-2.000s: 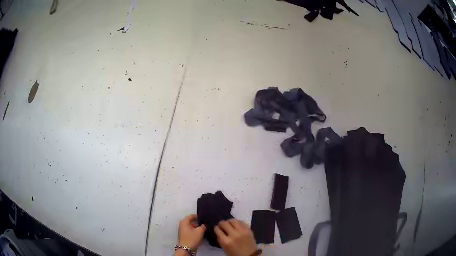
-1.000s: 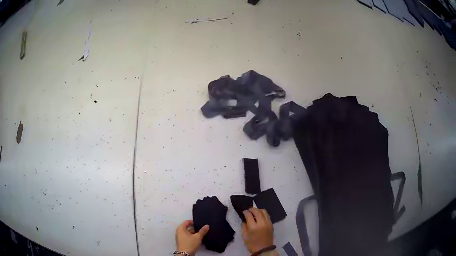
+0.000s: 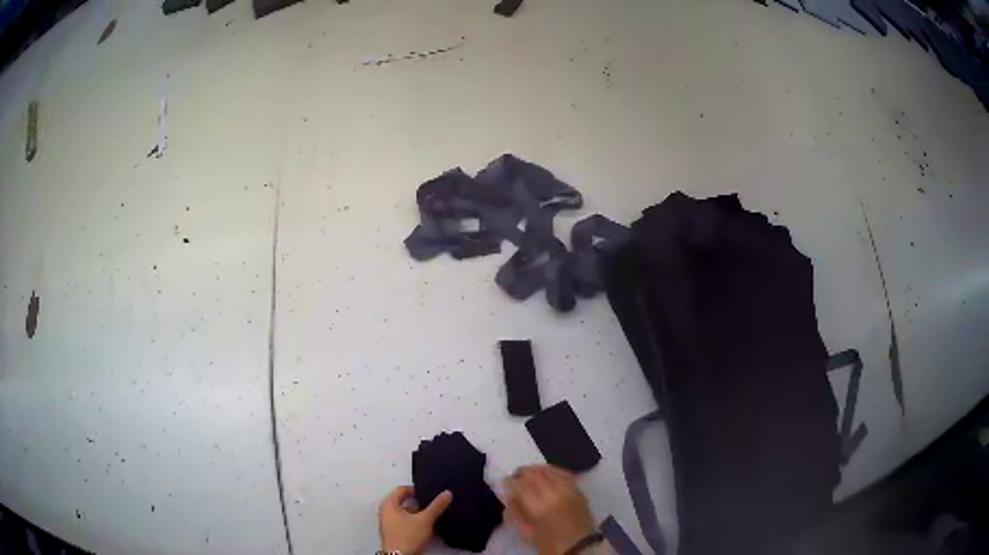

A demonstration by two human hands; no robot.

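My left hand (image 3: 408,523) grips the left edge of a small black pile of cut pieces (image 3: 460,493), thumb on top, at the near edge of the view. My right hand (image 3: 548,507) is blurred, just right of the pile; I cannot tell whether it holds a piece. A black rectangular piece (image 3: 564,436) lies just above my right hand. A narrower black piece (image 3: 519,377) lies upright behind it.
A large bundle of black panels (image 3: 737,358) lies at the right, with a grey tie strip (image 3: 642,466) showing on both sides. A tangled heap of blue-grey strips (image 3: 493,211) touches its far left edge. Pale-topped stacks (image 3: 868,16) show at the far right.
My right hand moved from the pile to the square pieces, then back left toward the pile. One square piece has left its place. My left hand stays at the pile; the view shifted.
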